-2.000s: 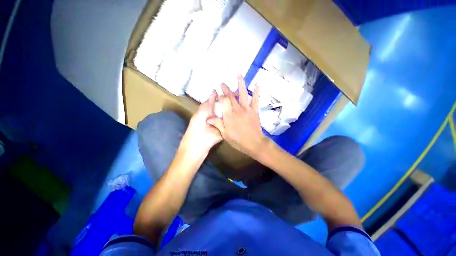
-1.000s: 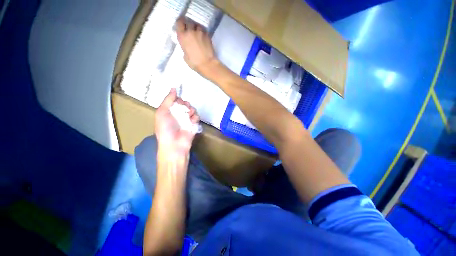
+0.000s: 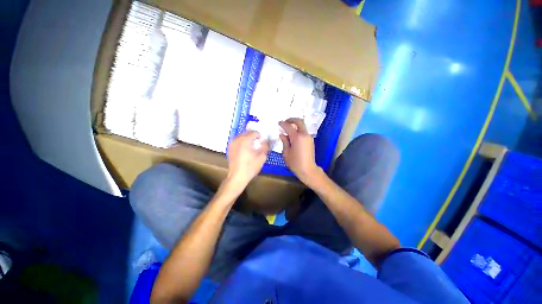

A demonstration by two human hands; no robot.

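Observation:
My left hand [image 3: 247, 155] and my right hand [image 3: 297, 148] are close together over the near edge of the blue basket [image 3: 336, 116]. Between the fingertips of both hands is a whitish, see-through plastic bag [image 3: 273, 134], blurred against the white parts behind it. Whether a part is inside cannot be told. Loose white parts [image 3: 285, 89] lie heaped in the basket. The basket sits at the right inside the open cardboard carton [image 3: 172, 155]. Packed rows of bagged white parts [image 3: 128, 77] fill the carton's left side, with a flat white divider [image 3: 217, 89] beside the basket.
A long carton flap [image 3: 285, 29] spans the far side. A pale panel [image 3: 50, 95] stands left of the carton. Stacked blue bins [image 3: 505, 237] on a wooden pallet are at lower right. Part of a blue crate [image 3: 145, 284] shows at lower left. My knees flank the carton's near side.
My right hand has moved from the packed rows to the basket. My left hand has moved right to meet it. The carton appears further left and up in view.

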